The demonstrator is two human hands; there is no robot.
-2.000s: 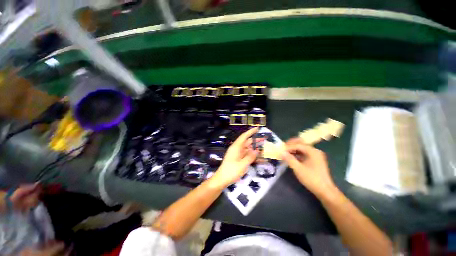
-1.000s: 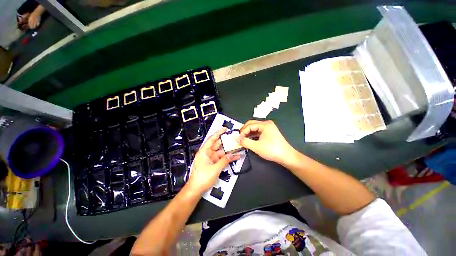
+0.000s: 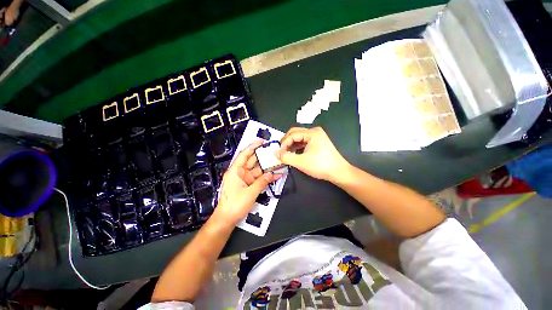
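Note:
My left hand point(image 3: 239, 186) holds a black plastic frame point(image 3: 279, 187) with a whitish square piece point(image 3: 268, 157) lying on its upper part. My right hand point(image 3: 307, 152) has its fingertips on the right edge of that piece; whether they pinch it cannot be told. A used adhesive sheet point(image 3: 252, 223) with dark cutouts lies under the hands, beside the tray's right side. The black blister tray point(image 3: 143, 139) lies to the left. Several parts in its top row and two in the row below, at the right, show yellow outlines.
Pale release liners point(image 3: 318, 102) lie in a line beyond my right hand. A stack of adhesive sheets point(image 3: 390, 100) is at the right, next to a clear plastic wrap point(image 3: 525, 79). A purple-rimmed round object point(image 3: 49, 181) with a white cord is at far left. A person's hand point(image 3: 12, 11) shows top left.
The view has turned and shifted, so tray and sheets sit differently in the picture. Both hands stay together at the black frame; the whitish piece now lies more squarely in view.

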